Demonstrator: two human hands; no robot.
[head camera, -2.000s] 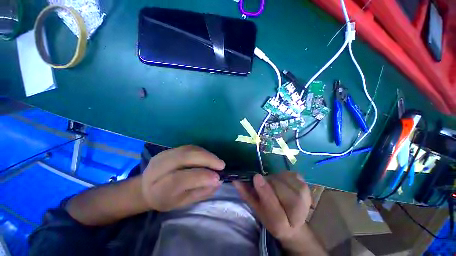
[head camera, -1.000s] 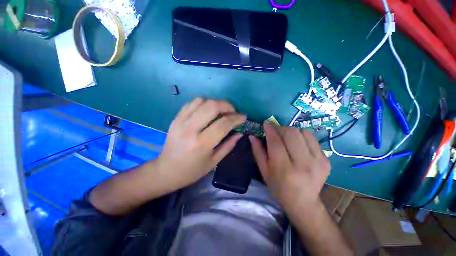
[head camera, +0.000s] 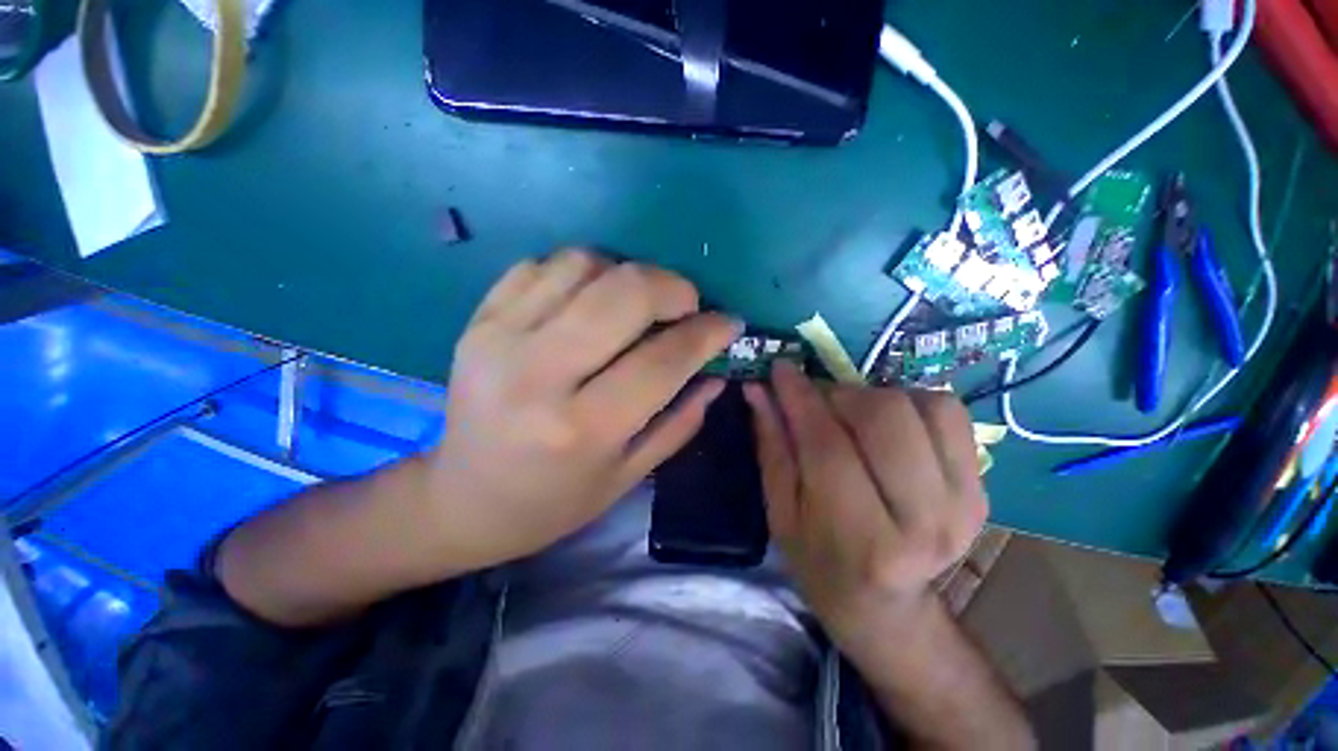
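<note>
A flat black battery unit (head camera: 709, 492) is held at the bench edge, its lower end over my lap. A small green circuit board (head camera: 756, 352) with silver ports lies at its upper end. My left hand (head camera: 565, 389) grips the unit and board from the left, fingertips at the board. My right hand (head camera: 866, 484) holds them from the right, thumb and finger at the board's right end. The fingers hide the sides of the unit and part of the board.
A glossy smartphone (head camera: 646, 66) lies above my hands. Right are heaped circuit boards (head camera: 983, 272), a looped white cable (head camera: 1093, 437), blue-handled cutters (head camera: 1159, 330) and a thick black tool (head camera: 1247, 470). A masking tape roll (head camera: 231, 81) is left; a small black piece (head camera: 457, 225) lies on the mat.
Since two seconds ago, the unit has come from edge-on to lying flat in view, with its board at the bench edge. Both hands have moved up to the board. The camera view has shifted.
</note>
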